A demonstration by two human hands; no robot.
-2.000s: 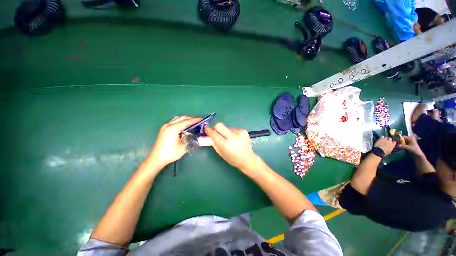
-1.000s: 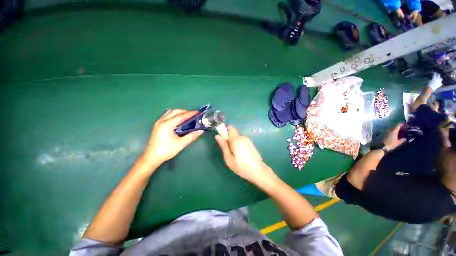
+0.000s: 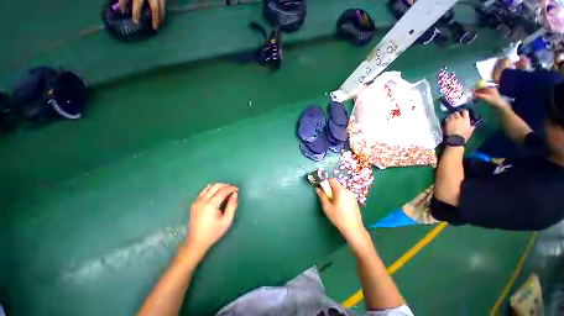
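My right hand (image 3: 341, 207) holds the hammer (image 3: 326, 186) by its pale handle, with the metal head low over the bench beside the heap of small red and whitish pieces (image 3: 355, 176). My left hand (image 3: 213, 213) is empty above the green bench, its fingers slightly curled and apart from the thumb. Thin navy discs (image 3: 313, 126) lie in a loose pile left of the clear plastic bag (image 3: 393, 123), which is full of small red and white pieces.
A pale perforated metal upright (image 3: 389, 52) rises behind the bag. Dark ribbed housings (image 3: 355, 26) lie along the far side. Another person's hand (image 3: 141, 9) touches one at the top left. A dark-shirted co-worker (image 3: 504, 179) works at the right. A dark assembly (image 3: 62, 92) lies at the far left.
My left hand no longer holds the dark navy piece. My right hand has moved right with the hammer, to the small pieces. The view has turned, and a hand appears at the top left.
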